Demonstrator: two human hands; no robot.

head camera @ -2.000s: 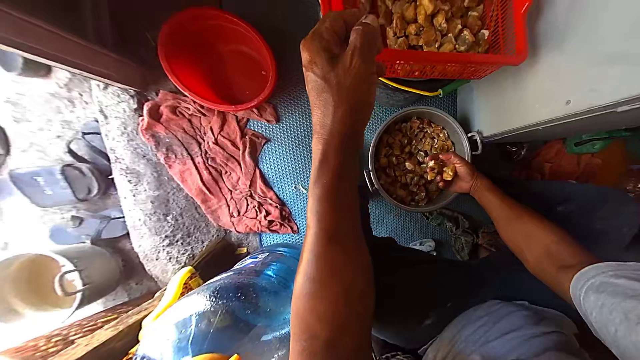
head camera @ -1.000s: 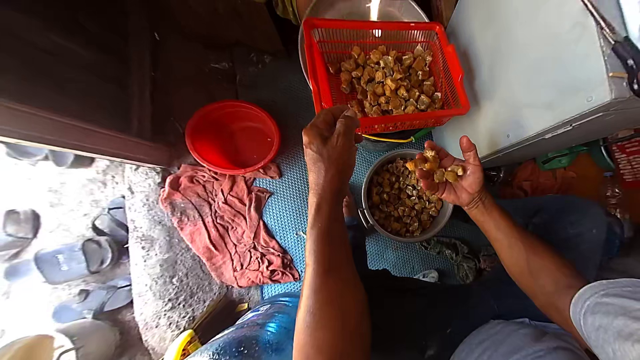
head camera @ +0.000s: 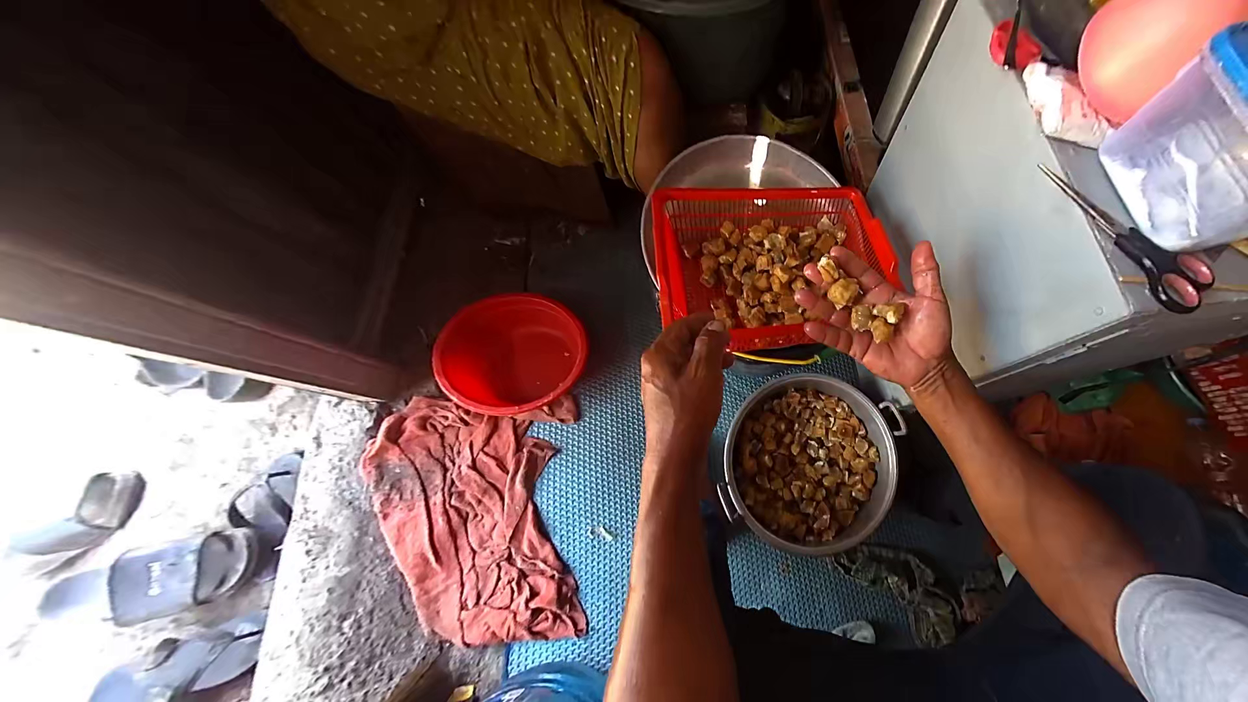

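My right hand (head camera: 902,327) is palm up with several brown, lumpy food pieces (head camera: 843,292) resting on the palm and fingers, over the right side of a red plastic basket (head camera: 882,244). More such pieces lie in the basket, which sits on a wide metal basin (head camera: 682,171). My left hand (head camera: 682,370) is at the basket's near left corner, fingers curled against the rim; whether it grips the rim cannot be made out. Below the basket, a round metal pot (head camera: 882,468) with side handles holds many smaller-looking brown pieces.
A red plastic basin (head camera: 512,353) and a pink cloth (head camera: 478,526) lie on the left of the blue mat (head camera: 585,487). Scissors (head camera: 1141,249) and a plastic container (head camera: 1180,146) are on the grey surface at right. Another person's patterned clothing (head camera: 487,68) shows at the top. Slippers (head camera: 175,575) lie at left.
My right hand has come up from the pot with pieces in it and now is over the basket's right side. The view has shifted, showing more at the top.
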